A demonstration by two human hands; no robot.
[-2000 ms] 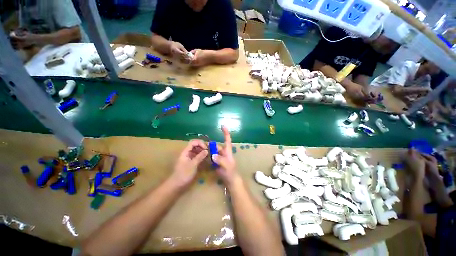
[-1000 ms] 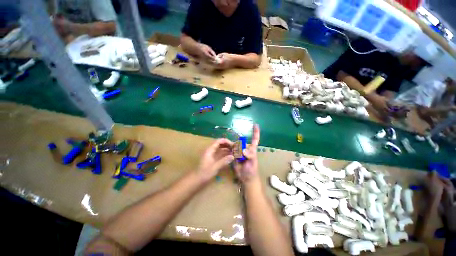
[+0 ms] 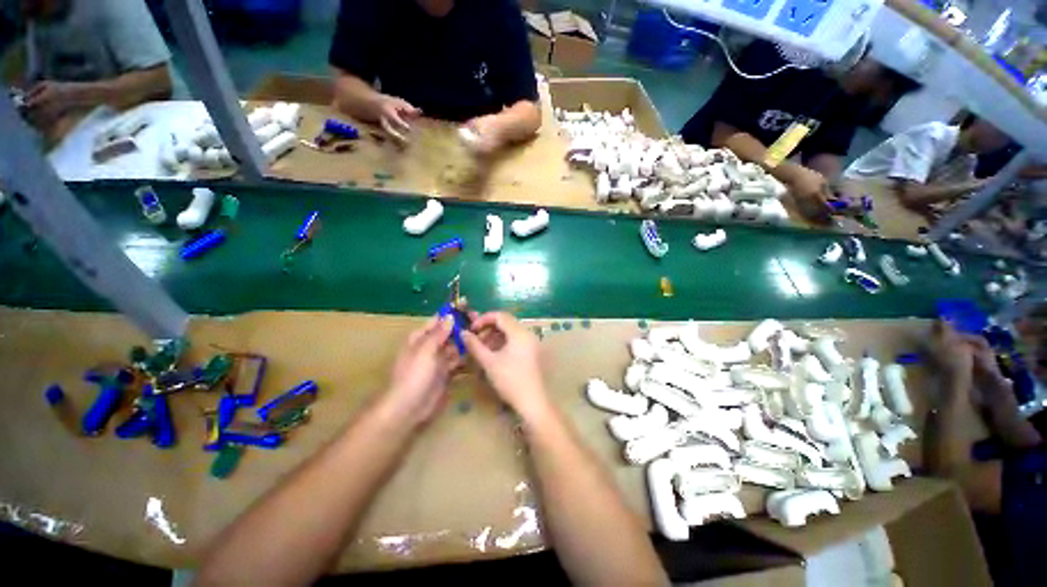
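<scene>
A blue battery cell [image 3: 455, 328] with a small brownish board and wires is held up between my hands, above the near bench edge by the belt. My left hand [image 3: 425, 365] grips the cell's left side with its fingertips. My right hand [image 3: 505, 353] pinches the assembly from the right; its fingertips partly hide the board. A heap of blue, green and brown battery-and-board assemblies [image 3: 161, 415] lies on the bench at left. A large heap of white housings [image 3: 752, 424] lies at right.
A green conveyor belt [image 3: 379, 281] crosses ahead, carrying white housings and blue cells. Tiny green pads lie near its close edge. A pale metal post [image 3: 92, 235] stands at left. A cardboard carton [image 3: 936, 539] is at lower right. Another person's hands [image 3: 964, 373] are at far right; people sit opposite.
The cell has tilted and my right index finger, raised before, is now bent in against the assembly. My left hand is now on the cell itself. The view swung right, then back; belt items have shifted rightward.
</scene>
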